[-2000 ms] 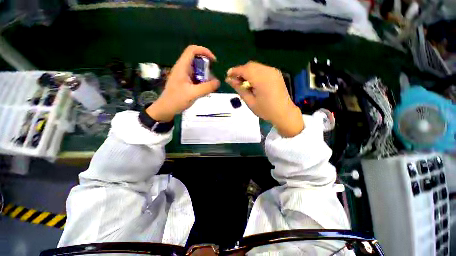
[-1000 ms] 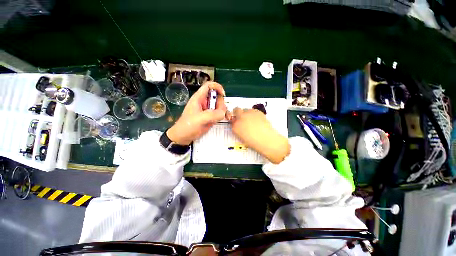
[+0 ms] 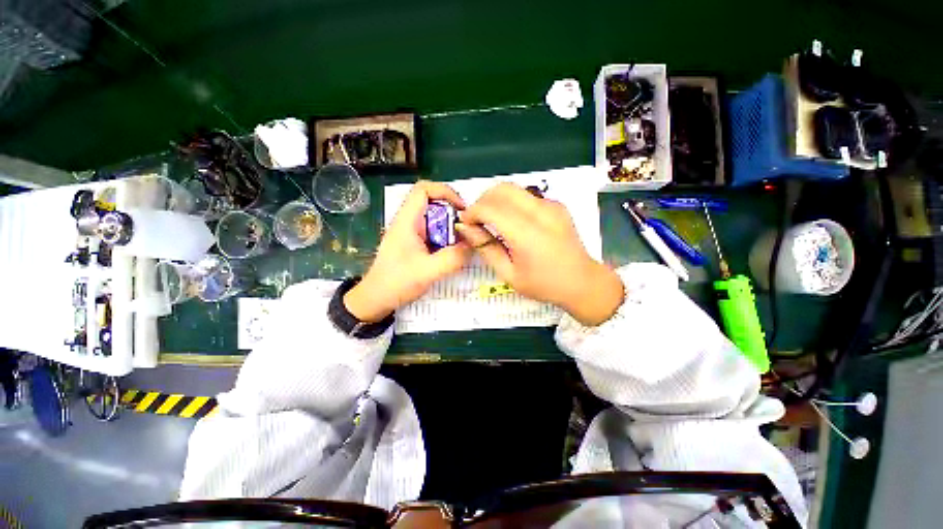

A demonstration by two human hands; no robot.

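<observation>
My left hand (image 3: pixel 403 258) grips a small square watch body (image 3: pixel 439 224) with a lit purple screen, above the work sheet (image 3: pixel 434 315). My right hand (image 3: pixel 533 243) is close against the watch's right side, fingertips pinched together; a thin dark tool seems to show between its fingers, its outline too blurred to name surely. Short yellow strips (image 3: pixel 496 290) lie on the sheet below the right hand. A dark piece (image 3: pixel 537 190) shows at the sheet's top edge, partly hidden by the right hand.
Clear cups (image 3: pixel 243 236) and a dark parts tray (image 3: pixel 409 124) stand left and behind. A white parts box (image 3: pixel 634 183), blue-and-white tools (image 3: pixel 667 245), a green-handled tool (image 3: pixel 741 322), a white tub (image 3: pixel 770 258) and a blue bin (image 3: pixel 763 129) stand right. A watch tray (image 3: pixel 36 279) is far left.
The camera view has shifted. My right hand has come from apart to against the watch, and the watch's purple screen now faces the camera more.
</observation>
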